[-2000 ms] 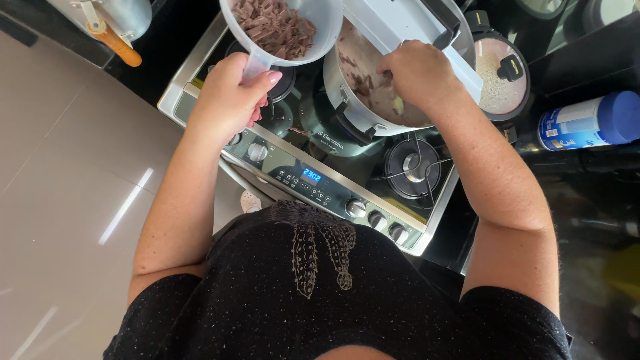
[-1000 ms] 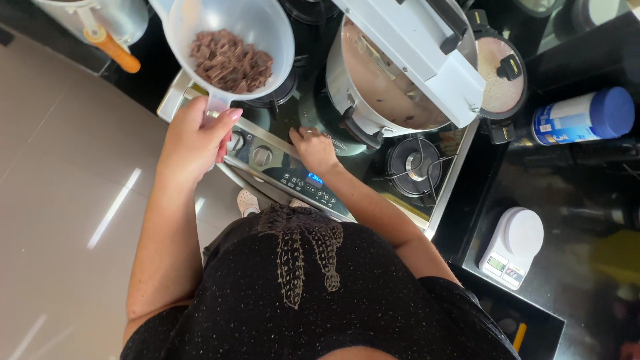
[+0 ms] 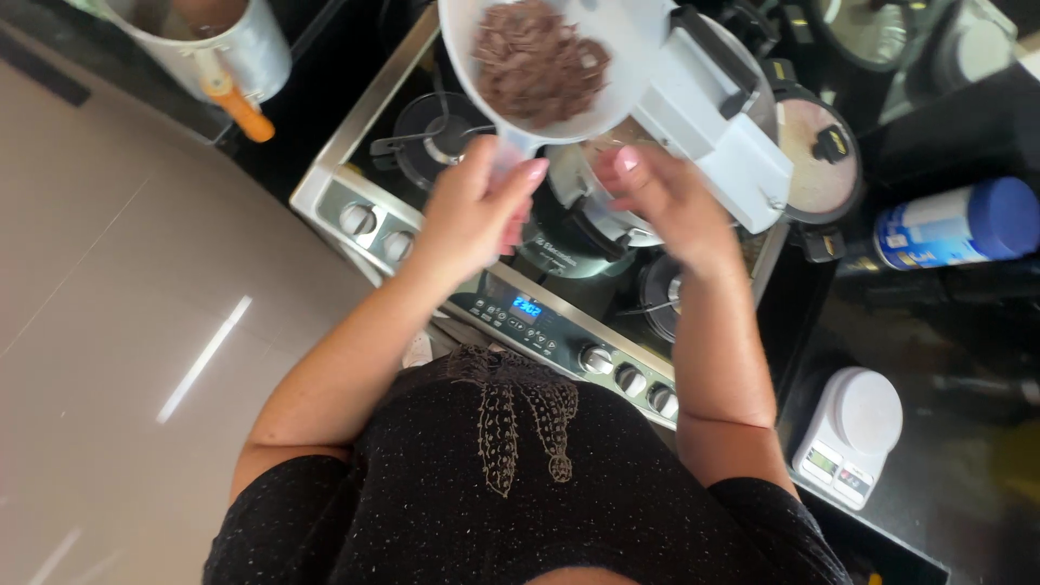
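My left hand (image 3: 487,203) grips the handle of a white plastic bowl (image 3: 626,89) with brown chocolate shavings (image 3: 536,65) in it. The bowl is held above the stove, its far edge cut off by the frame. Beside it, my right hand (image 3: 662,191) is blurred, over the near rim of a large metal pot (image 3: 577,175); its fingers are curled, and whether anything lies between them cannot be told. A white and grey mixer arm (image 3: 707,130) spans the pot. The bowl hides much of the pot's inside.
Around the pot are the gas stove's control panel (image 3: 528,313) and a burner (image 3: 439,138). A saucepan with an orange handle (image 3: 244,114) stands upper left. At right are a lidded pot (image 3: 816,158), a blue-lidded container (image 3: 959,227) and a white kitchen scale (image 3: 849,439).
My right hand has come up from the stove's front edge, where it was one second ago, to the pot's rim. The bowl in my left hand has moved right, closer to the pot.
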